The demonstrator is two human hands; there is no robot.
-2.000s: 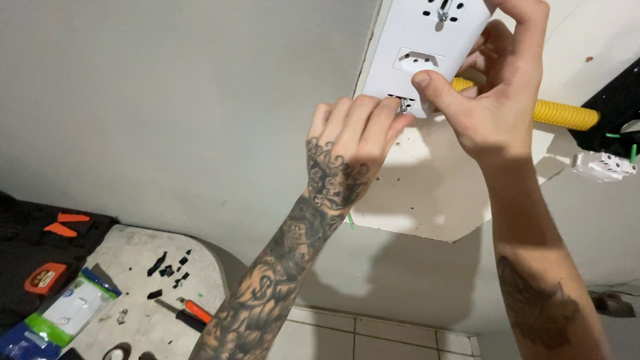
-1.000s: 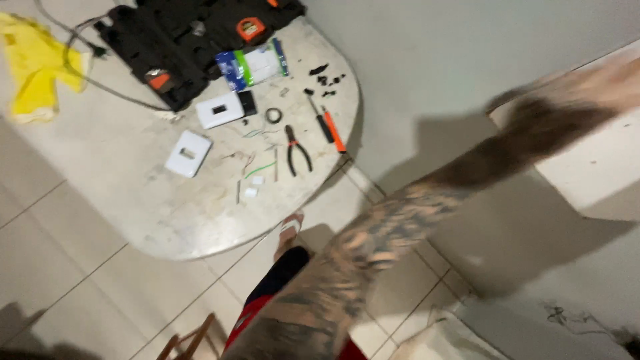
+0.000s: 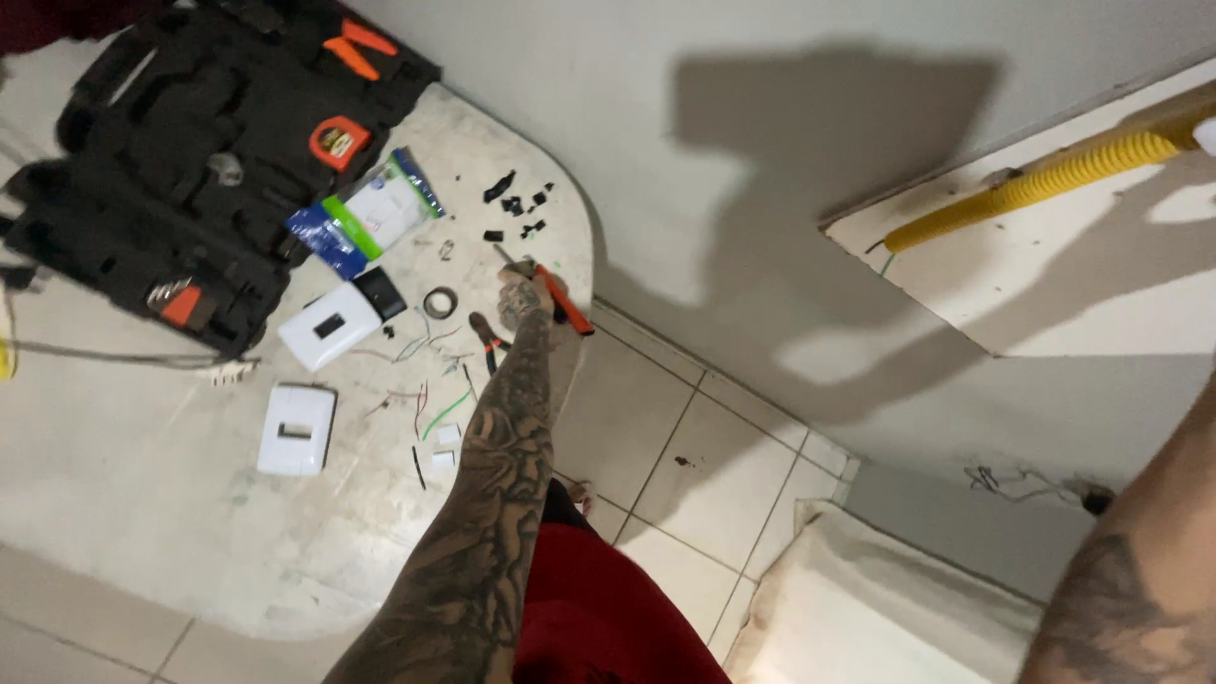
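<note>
My left hand [image 3: 525,293] reaches down to the tabletop, over a screwdriver whose shaft [image 3: 503,254] shows beyond the fingers. Beside the fingers lies an orange-handled tool [image 3: 566,302]. Whether the fingers are closed on the screwdriver cannot be told. Diagonal cutting pliers [image 3: 486,340] lie just left of my left forearm. My right hand is out of view; only its forearm shows at the right edge. Yellow corrugated conduit [image 3: 1073,180] runs across the white board [image 3: 1035,294], with wire ends at its tip. A white piece is cut off at the right edge.
On the rounded table [image 3: 190,532] are white cover plates [image 3: 296,429], a roll of tape [image 3: 440,303], wire scraps [image 3: 446,414], black bits [image 3: 513,204] and a plastic packet [image 3: 366,217]. A black tool case [image 3: 204,123] holds a tape measure [image 3: 339,142]. Wires stick out of the lower wall [image 3: 1016,486].
My left hand has left the socket plate, where it was two seconds ago, and is now at the tools on the table. The view has swung strongly toward the table.
</note>
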